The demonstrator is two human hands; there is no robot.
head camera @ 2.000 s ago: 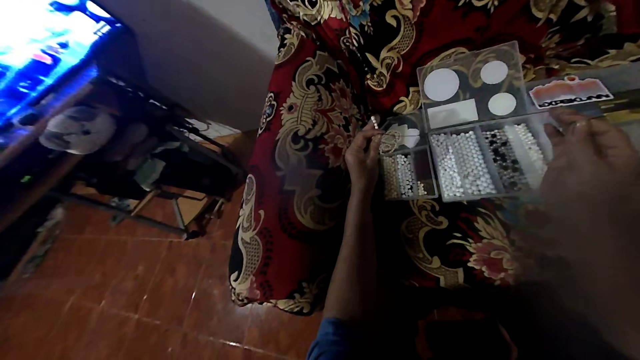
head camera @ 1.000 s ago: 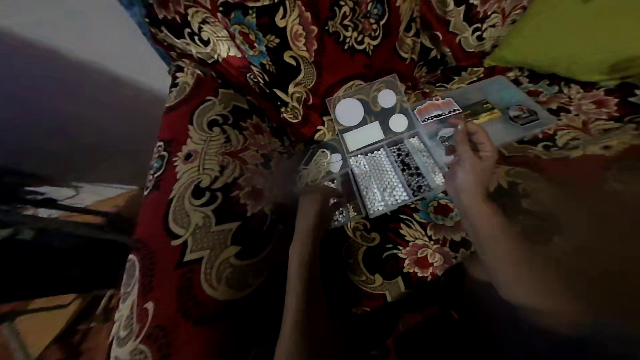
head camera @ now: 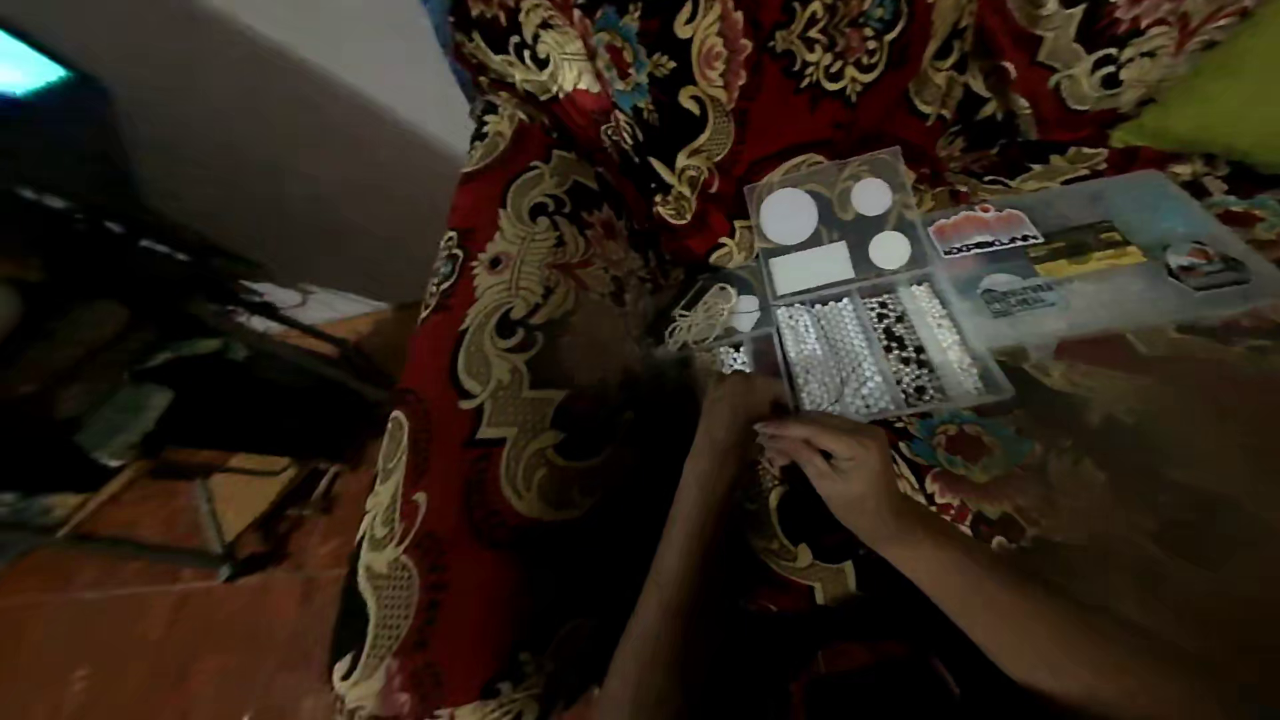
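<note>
My left hand [head camera: 738, 405] is at the near edge of a small clear box of beads [head camera: 732, 357]; its fingers are dark and blurred, so any hold is hidden. My right hand [head camera: 835, 455] is just right of it, below the larger box, with thumb and fingertips drawn close together; whether something thin is between them cannot be told. The larger clear plastic bead box [head camera: 995, 385] has compartments of white, black-and-clear and cream beads. Its raised lid [head camera: 830, 230] bears white round and rectangular labels. Beige cord [head camera: 703, 316] lies by the small box's lid.
A translucent plastic case with stickers [head camera: 1100, 300] lies right of the bead box. All rest on a red floral fabric cover [head camera: 560, 430]. A green cushion [head camera: 1220, 110] is at the upper right. A dark metal-framed stand [head camera: 210, 520] and a lit screen [head camera: 25, 65] stand left.
My right hand has moved from the right side of the bead box to its near edge, beside my left hand. My left hand is low at the small box. The view has shifted.
</note>
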